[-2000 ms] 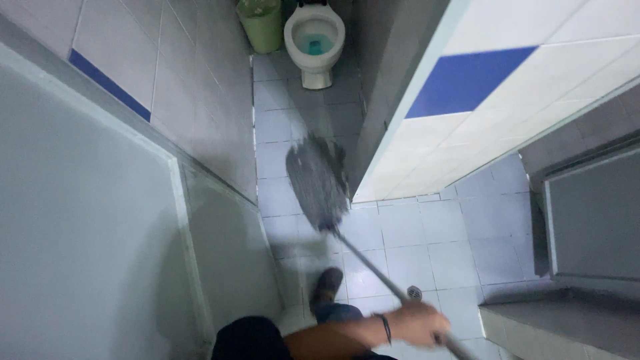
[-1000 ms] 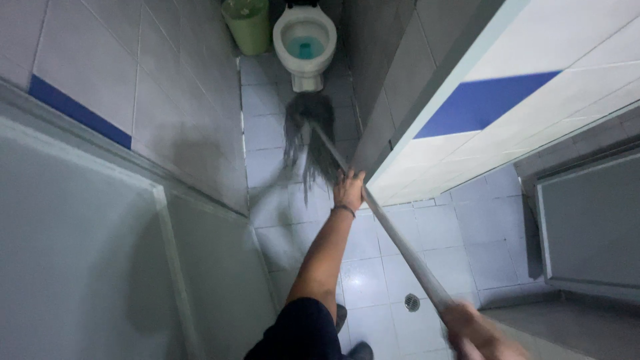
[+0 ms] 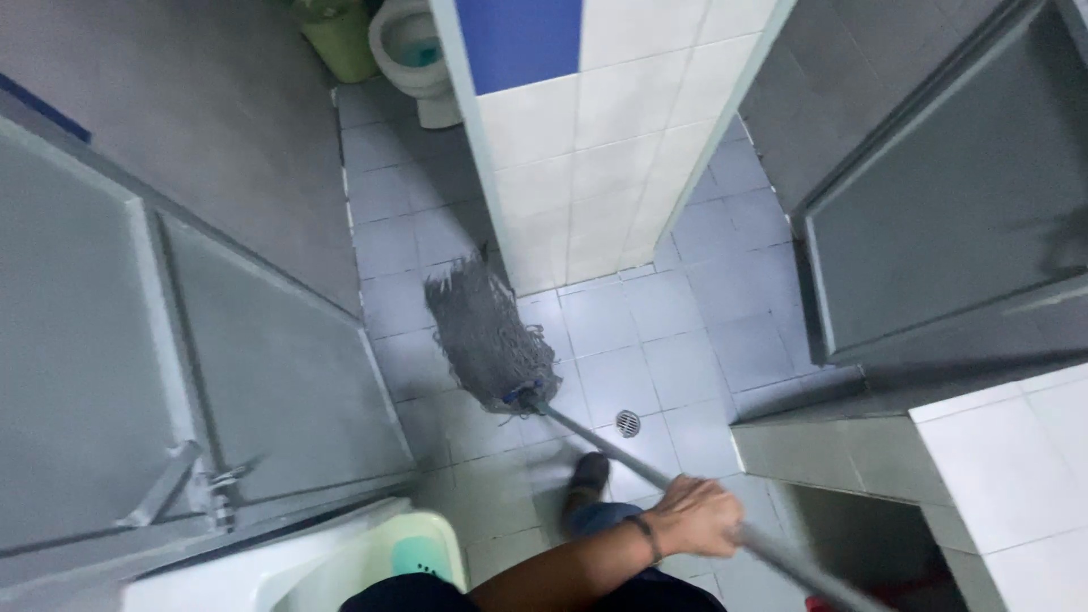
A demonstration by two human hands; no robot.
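A grey string mop [image 3: 493,336] lies with its strands spread on the tiled floor, left of the base of the tiled partition. Its grey handle [image 3: 612,450] slants from the blue-marked socket down to the lower right edge. My left hand [image 3: 697,517], with a dark band at the wrist, is closed around the handle. The handle's far end is out of the frame, and my right hand does not show.
A white toilet [image 3: 414,64] and a green bin [image 3: 336,38] stand behind the tiled partition [image 3: 561,178]. Grey doors [image 3: 280,365] are at left and right. A floor drain [image 3: 627,423] lies near my shoe [image 3: 588,476]. A pale green basin [image 3: 442,540] sits lower left, a tiled ledge [image 3: 1011,476] right.
The mop head has come back from near the toilet toward my feet. My right hand, seen on the handle a second ago, has left view. The view has shifted.
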